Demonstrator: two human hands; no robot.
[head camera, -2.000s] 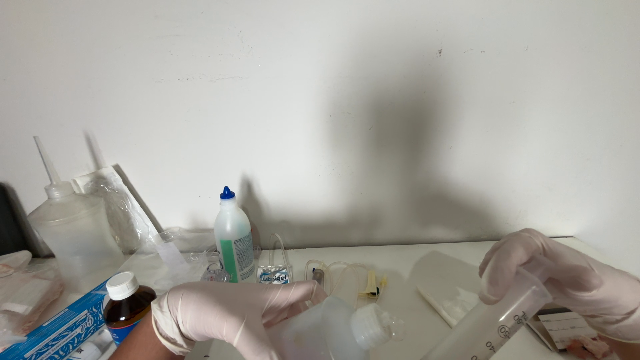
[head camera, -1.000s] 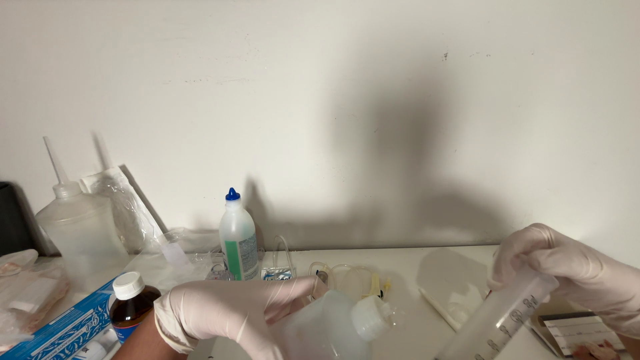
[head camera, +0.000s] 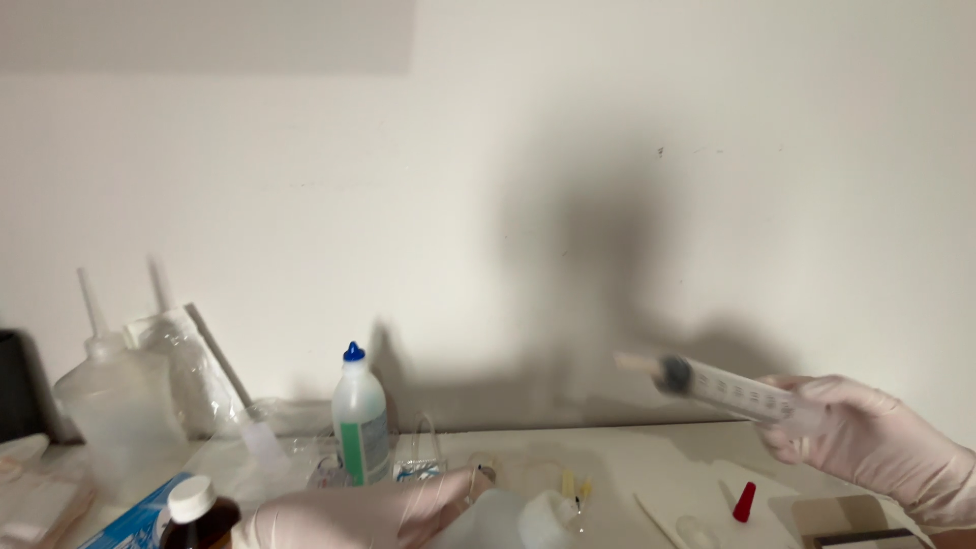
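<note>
My right hand (head camera: 846, 438), in a pale glove, is closed around the flanged end of a large clear syringe (head camera: 736, 393). The syringe is raised above the table, its dark rubber piston near the tip and its tip pointing left. My left hand (head camera: 366, 511), gloved too, grips a translucent plastic bottle (head camera: 488, 526) low in the view; its white neck or cap (head camera: 547, 518) points right, and the lower part is cut off. A red conical cap (head camera: 745, 502) lies on the table below the syringe.
A bottle with a blue cap (head camera: 360, 419) stands near the wall. A brown bottle with a white cap (head camera: 200, 511) is beside my left hand. A large translucent spouted bottle (head camera: 122, 412) stands at left. Thin tubing with yellow parts (head camera: 568, 484) and a small box (head camera: 846, 518) lie on the table.
My right hand has lifted the syringe and turned it so its piston end points left. A red cap now shows on the table. The left hand still holds the bottle.
</note>
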